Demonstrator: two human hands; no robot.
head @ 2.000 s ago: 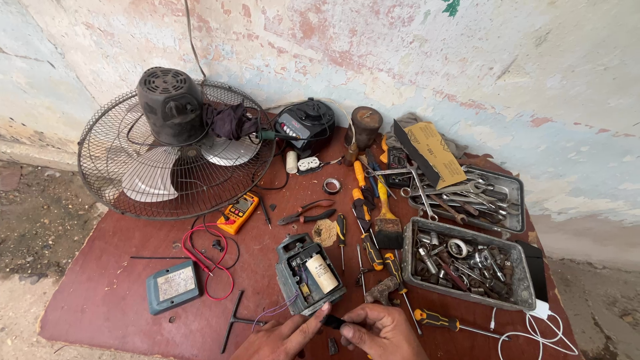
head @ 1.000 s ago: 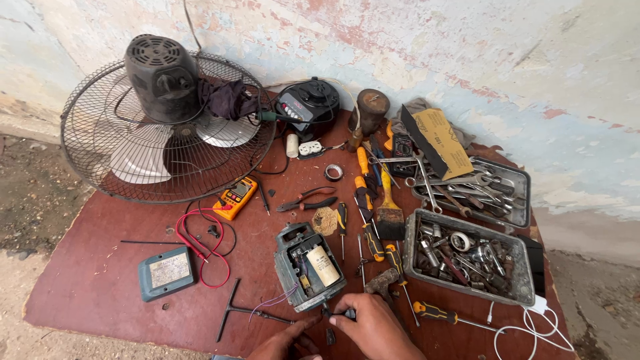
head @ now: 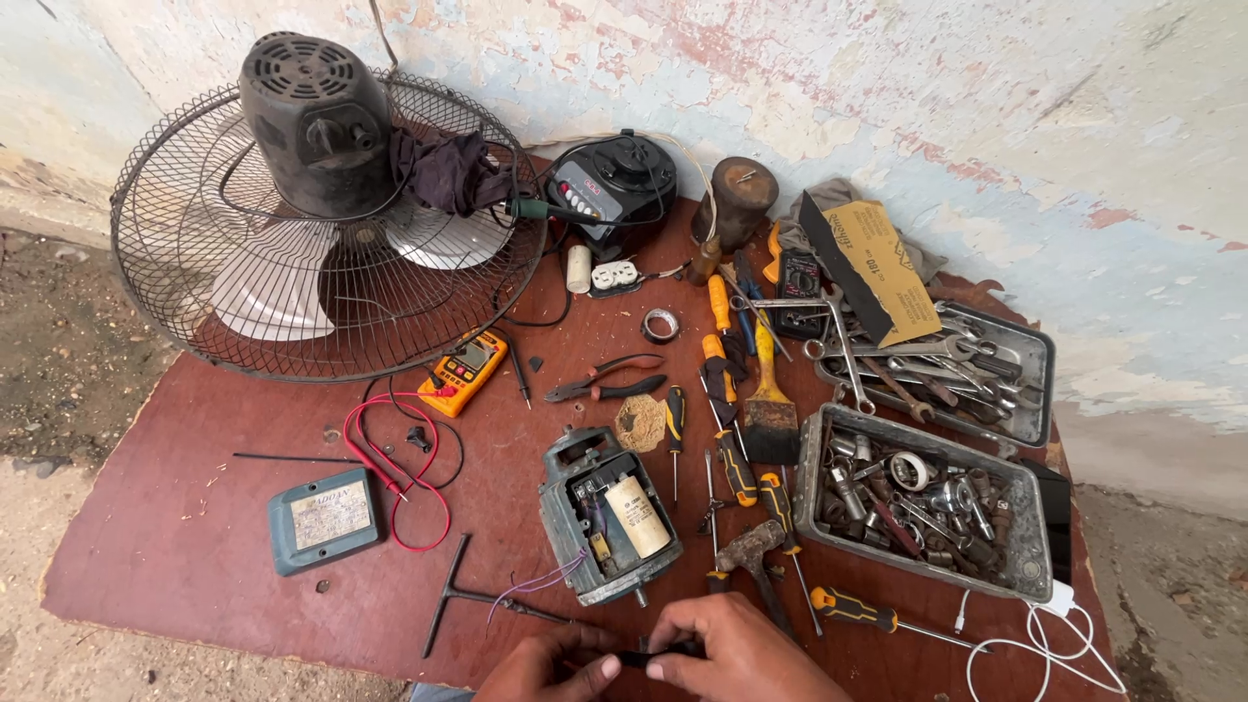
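Note:
My left hand [head: 561, 668] and my right hand [head: 726, 643] meet at the bottom edge, both gripping a small black part [head: 639, 659] that the fingers largely hide. Just beyond them stands an opened electric motor [head: 609, 517] with a cream cylindrical capacitor [head: 637, 517] and loose purple wires [head: 536, 583]. A T-handle wrench [head: 453, 590] lies left of the motor, its long shaft reaching toward my left hand. Close to my right hand is a rusty hammer head [head: 751, 546]. The motor's grey cover plate [head: 324, 522] rests on the left.
A caged fan [head: 283, 283] and a black appliance base [head: 614, 180] stand at the back. An orange multimeter [head: 466, 370], pliers [head: 604, 378], a paintbrush [head: 770, 414] and screwdrivers lie mid-table. Metal trays of sockets [head: 916, 502] and wrenches [head: 936, 375] are at right, beside a white cable [head: 1038, 643].
Both hands are farther from the motor than two seconds ago, lower in the view. They stay together around the black part.

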